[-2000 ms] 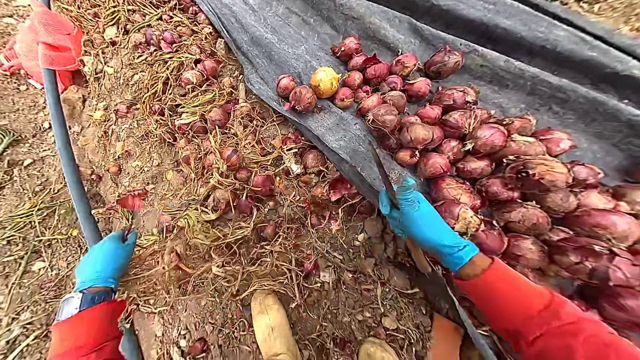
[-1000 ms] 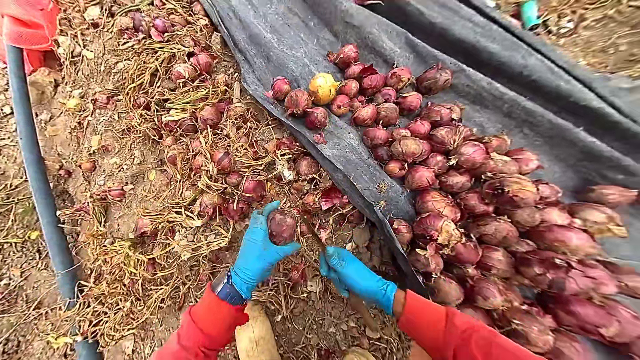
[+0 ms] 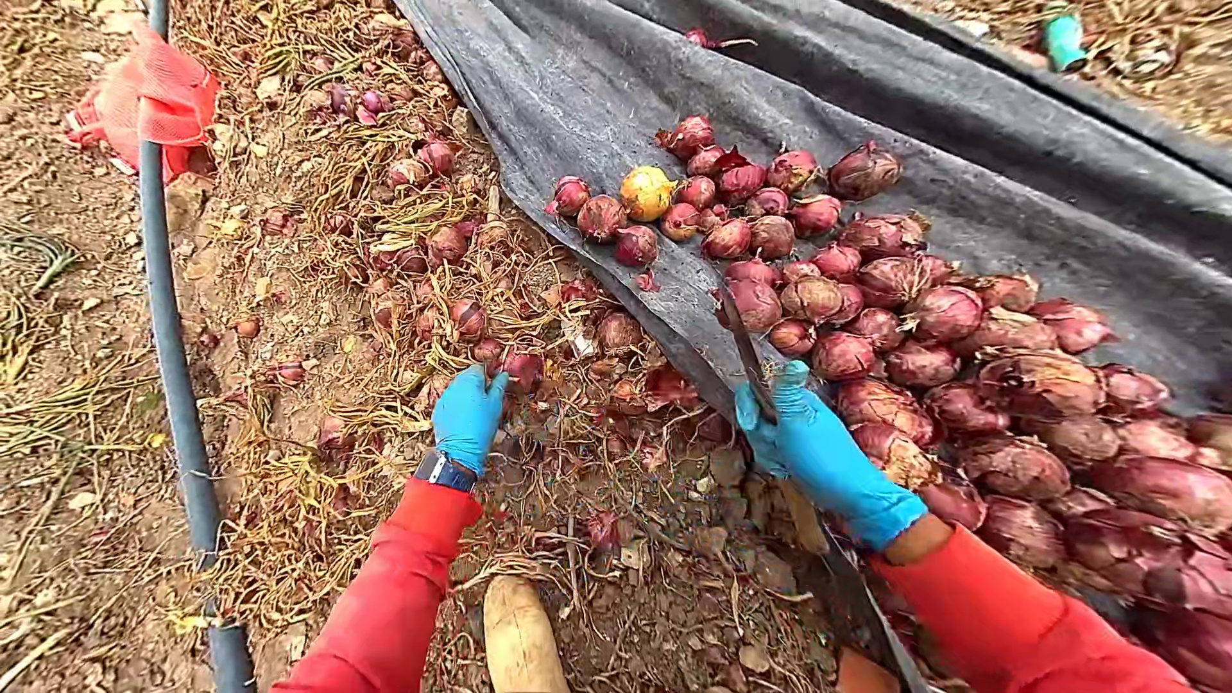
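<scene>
My left hand [image 3: 469, 416], in a blue glove with a watch at the wrist, reaches down to the ground with its fingertips at a red onion [image 3: 523, 372]; whether it grips the onion is unclear. My right hand [image 3: 804, 438], also gloved in blue, is closed on a knife [image 3: 746, 351], its dark blade pointing up and to the left. Right beside that hand, a large heap of red onions [image 3: 943, 313] lies on a dark fabric sheet [image 3: 616, 115]. One yellow onion [image 3: 647, 193] sits at the heap's upper left end.
Dry onion stalks and scattered red onions [image 3: 447, 245] cover the soil at left and centre. A grey hose [image 3: 173, 366] runs down the left side, with red mesh [image 3: 178, 101] around its top. The toe of a tan boot [image 3: 522, 635] shows at the bottom. A teal object [image 3: 1065, 40] lies top right.
One second ago my left hand held an onion near the knife; now it is farther left, down among the stalks, without that onion. My right hand keeps the knife, whose blade now points up over the sheet's edge.
</scene>
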